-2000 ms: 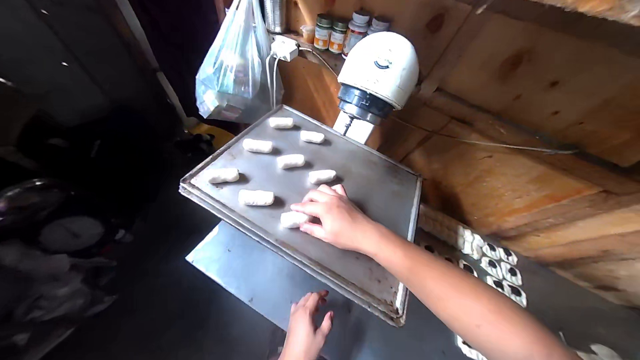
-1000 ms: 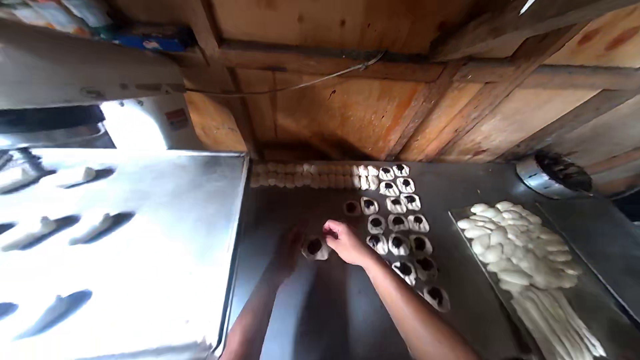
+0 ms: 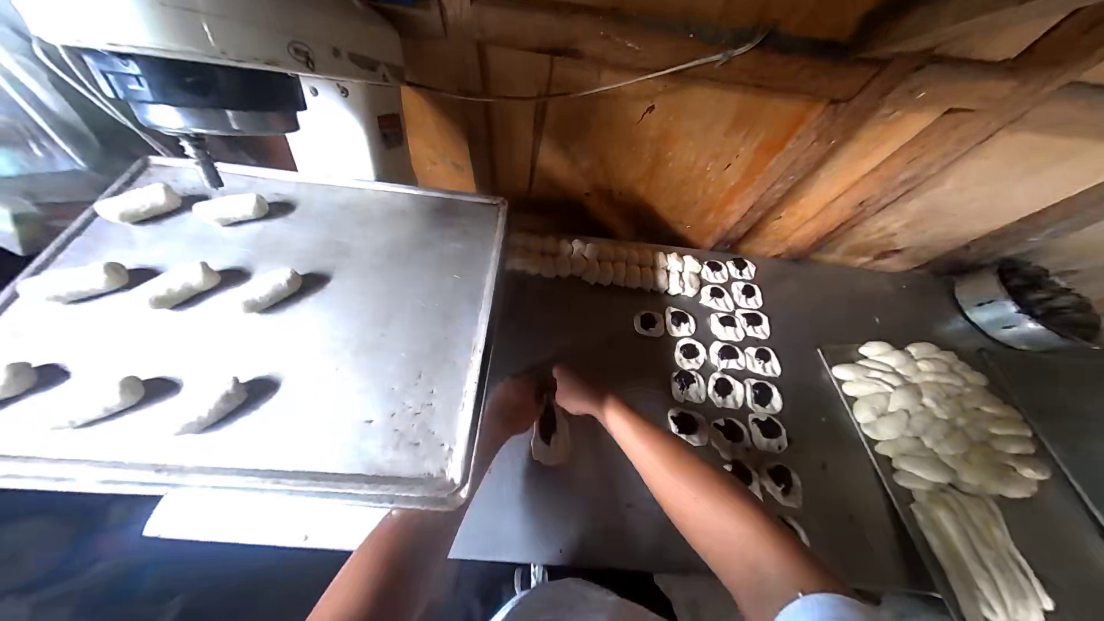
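Both hands meet over a piece of dough with dark filling (image 3: 549,440) near the left part of the metal worktable (image 3: 595,509). My left hand (image 3: 515,404) pinches its far end from the left, partly in shadow. My right hand (image 3: 576,392) grips the same end from the right. The dough's near end lies on the table, its filling showing. To the right stand rows of flat dough rounds topped with dark filling (image 3: 726,356). Along the wall lie small dough pieces in rows (image 3: 604,263). Rolled dough pieces (image 3: 185,285) rest on the metal baking tray (image 3: 405,345) at left.
A stand mixer (image 3: 216,52) rises behind the baking tray, whose edge borders my left arm. On the right, a second tray (image 3: 871,457) holds piled dough pieces and long dough strips. A round metal container (image 3: 1005,306) with dark contents stands near the wooden wall (image 3: 647,129).
The view has swung from the baking tray to the worktable. Two seconds ago my right hand was on a rolled piece on that tray; now both hands are together at one filled dough piece.
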